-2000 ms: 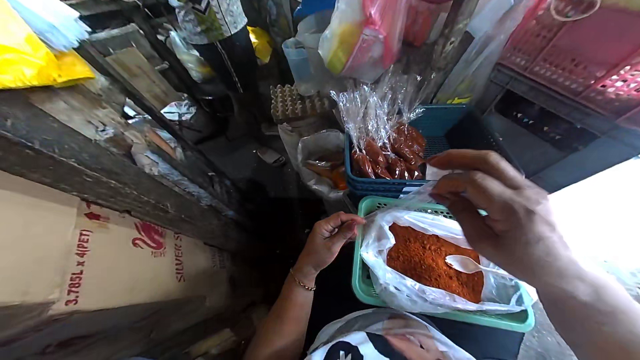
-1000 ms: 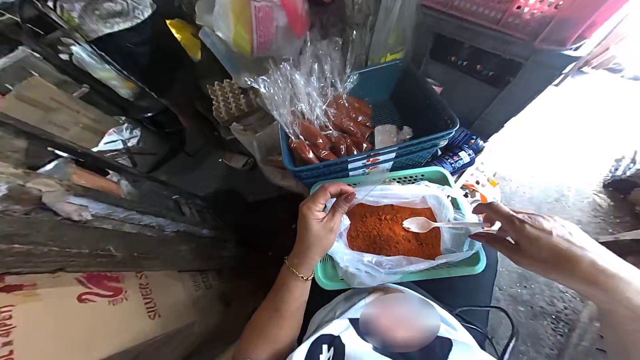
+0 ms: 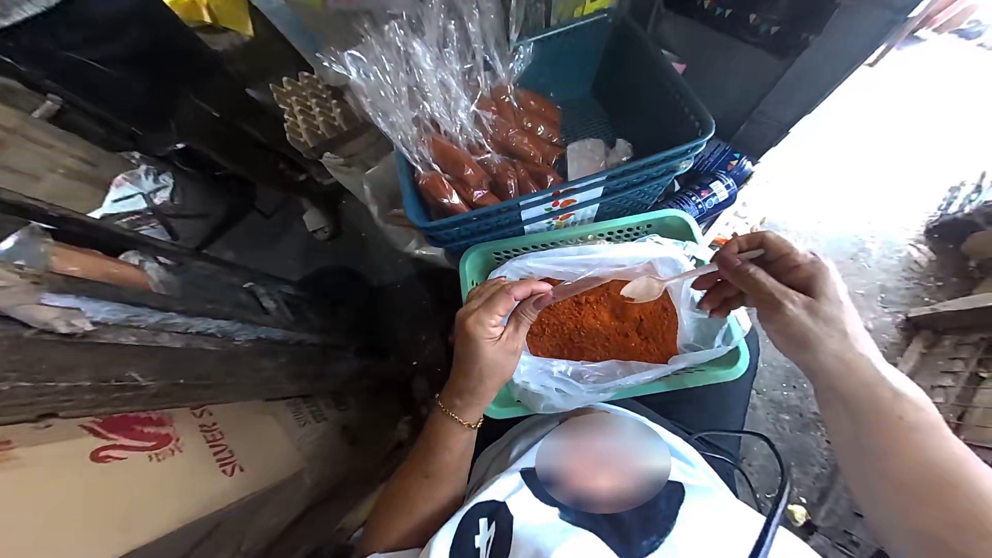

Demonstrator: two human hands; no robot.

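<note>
A light green plastic basket (image 3: 707, 375) rests at my lap, lined with a whitish plastic bag (image 3: 577, 381) that holds coarse orange-red powder (image 3: 601, 329). My left hand (image 3: 496, 333), with a bracelet at the wrist, pinches a clear thin plastic bag (image 3: 585, 285) between thumb and fingertips, over the powder's left side. In my right hand (image 3: 775, 298) is the handle of a translucent plastic spoon (image 3: 645, 289), its bowl above the powder near the clear bag's opening. Whether the bowl holds powder I cannot tell.
Stacked dark teal baskets (image 3: 690, 151) stand just beyond, holding filled clear bags of red-brown powder (image 3: 461, 167). Dark blue cans (image 3: 709, 194) lie at their right. Egg trays (image 3: 310, 108) are at back left, a cardboard box (image 3: 178, 480) at lower left, and a black cable (image 3: 779, 473) at lower right.
Two seconds ago the spoon lay on the powder and my right hand was raised by my left. Since then my right hand has taken hold of the spoon. The view has shifted and come closer.
</note>
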